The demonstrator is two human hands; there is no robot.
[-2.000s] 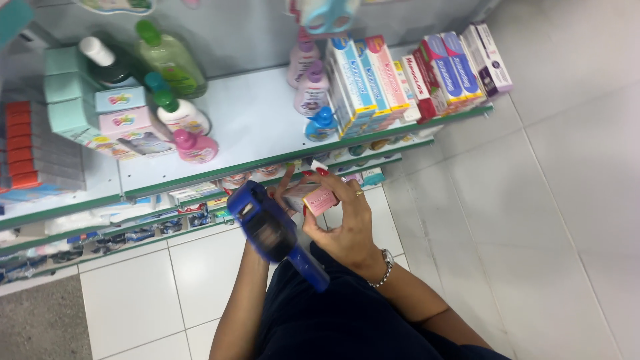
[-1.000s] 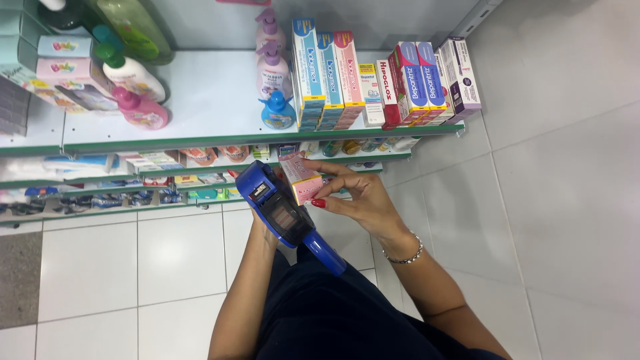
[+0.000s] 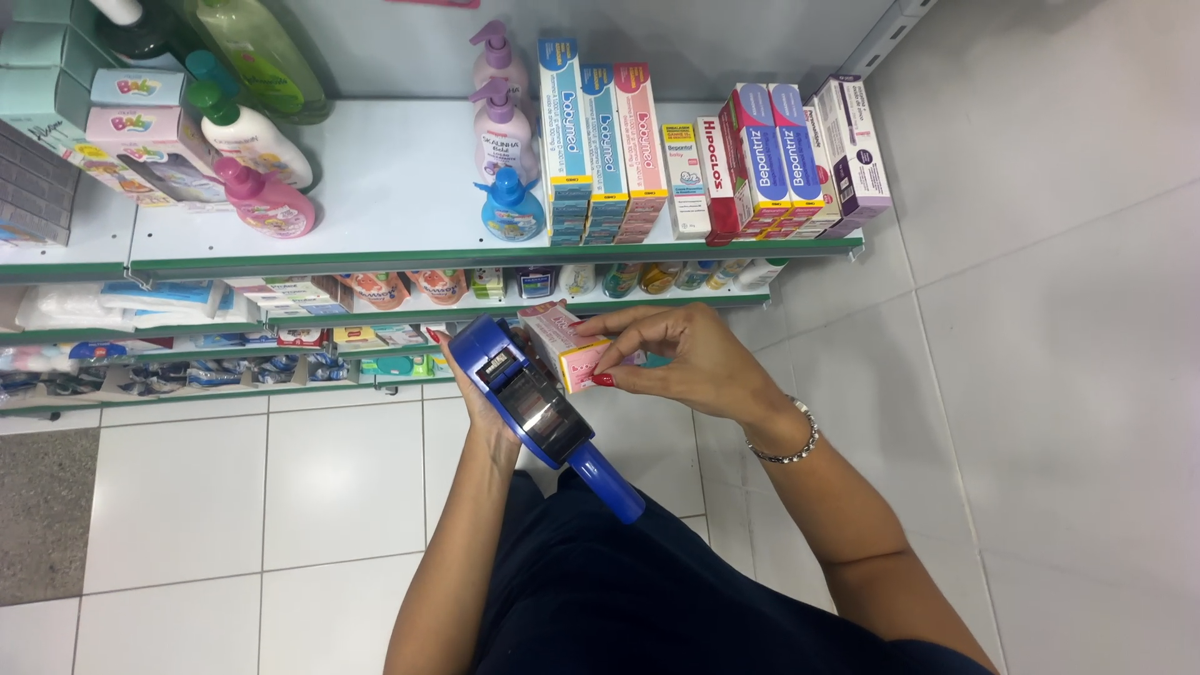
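A blue and black handheld price labeler (image 3: 539,412) lies over my left hand (image 3: 483,403), whose fingers are mostly hidden beneath it. Just right of the labeler is a pink and white carton (image 3: 574,354) with a yellow edge, tilted. My right hand (image 3: 670,361), with red nails and a chain bracelet at the wrist, pinches the carton's near end between thumb and fingers. The carton's far end reaches toward the shelf front; whether the left fingers also touch it cannot be told.
Ahead runs a white shelf (image 3: 403,150) with a green front edge. It bears pump bottles (image 3: 503,136), upright Babymed cartons (image 3: 567,122), Bepantriz cartons (image 3: 764,150) and a pink bottle (image 3: 267,202). Lower shelves hold pouches (image 3: 380,289) and packs. A tiled wall (image 3: 1031,281) stands at the right.
The right fingers have shifted on the carton since the earliest frame, and more of its long printed face shows. The labeler stays over my left hand. The view has moved somewhat.
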